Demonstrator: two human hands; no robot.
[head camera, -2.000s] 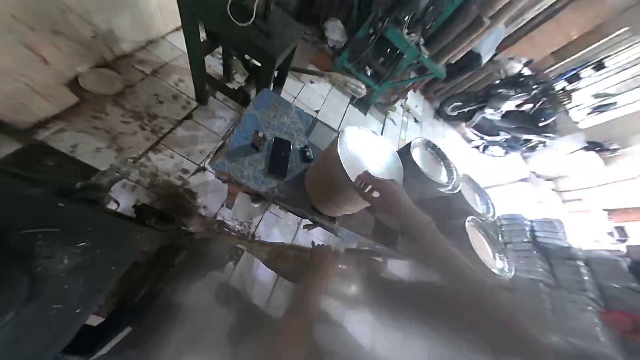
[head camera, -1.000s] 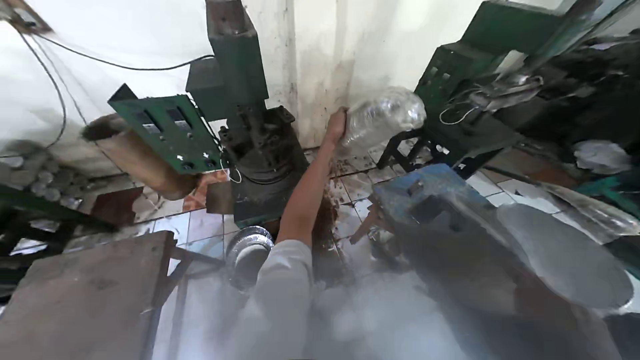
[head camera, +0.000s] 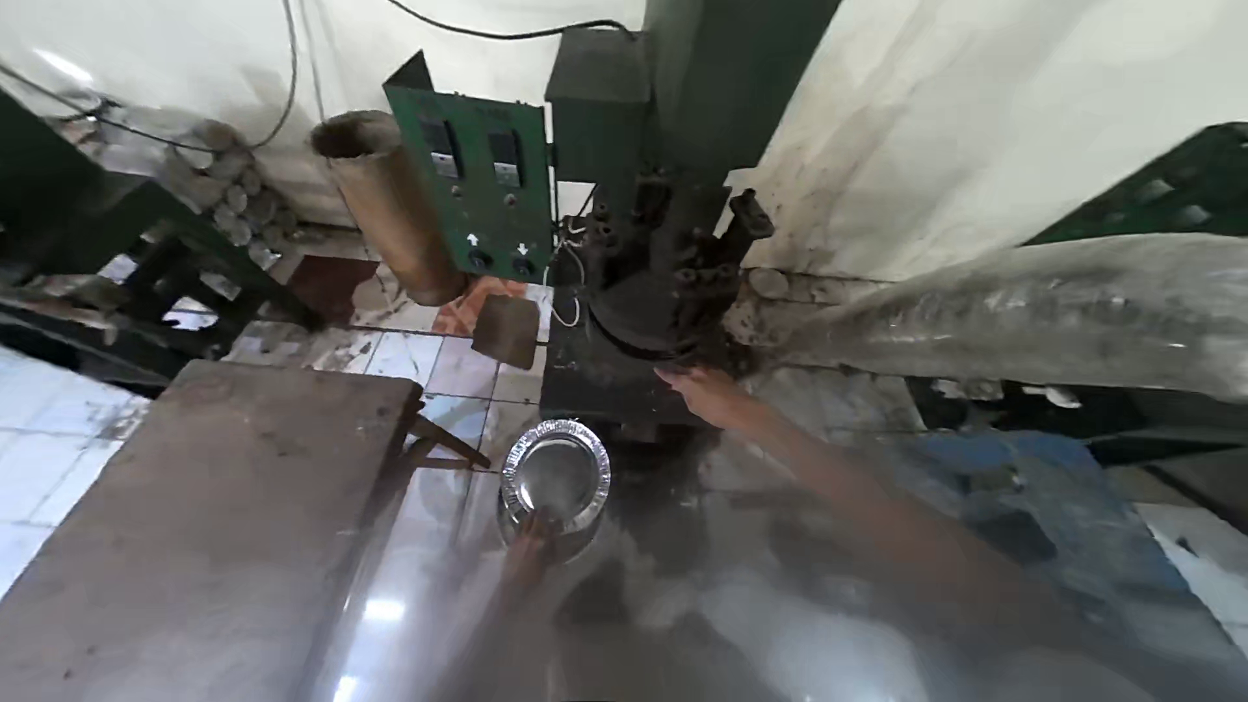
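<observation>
At the lower middle, my left hand (head camera: 531, 546) touches the near inner edge of a round foil pan (head camera: 558, 480) with a crimped rim; whether its fingers grip the pan is blurred. My right hand (head camera: 707, 392) reaches to the front of the round die of a dark green press (head camera: 639, 312), fingertips near the die's lower edge. No object is plain in that hand. A green control panel (head camera: 487, 185) with switches and two buttons is mounted left of the press. Haze or a reflective surface veils the lower part of the view.
A brown wooden table (head camera: 244, 487) stands at the left. Behind it, a tall brown cylinder (head camera: 400, 210) leans near the wall. A long clear plastic sleeve (head camera: 1053, 312) stretches across the right side, above a worn blue surface (head camera: 1053, 487). Cables hang along the wall.
The view has swung left toward the press. An arm that reached up to the clear plastic one second ago is no longer there; my right hand is now at the press and my left at the foil pan.
</observation>
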